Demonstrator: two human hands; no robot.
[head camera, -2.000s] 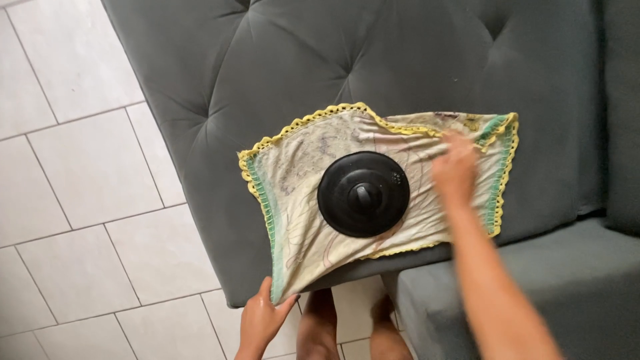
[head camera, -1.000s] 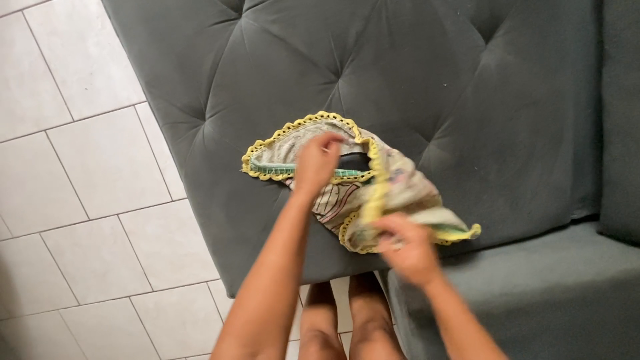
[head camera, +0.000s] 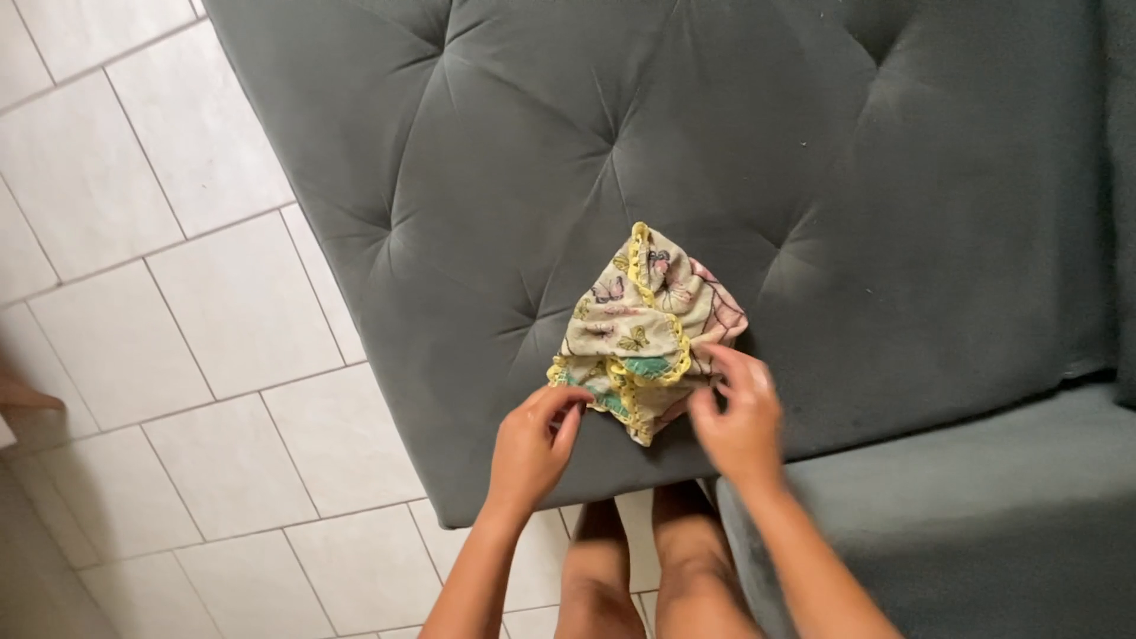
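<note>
A cream printed cloth (head camera: 621, 328) with butterflies, a yellow crocheted border and green trim lies folded into a compact bundle on the grey tufted upholstery. My left hand (head camera: 537, 439) is at its lower left corner, thumb and index finger curved near the edge; whether they pinch the fabric cannot be told. On the bundle's right side my right hand (head camera: 738, 408) is slightly blurred, its thumb and fingers apart close to the cloth. The black round lid is hidden from view.
The grey tufted seat (head camera: 674, 151) ends at a front edge above my legs. A lower grey cushion (head camera: 958, 515) is at the right, pale floor tiles (head camera: 222, 293) lie at the left, and part of a person's foot (head camera: 31, 397) shows at the left edge.
The cloth lay spread with the black lid on top; its sides are now folded over into a small bundle, and the lid no longer shows. Both hands have moved in beside it.
</note>
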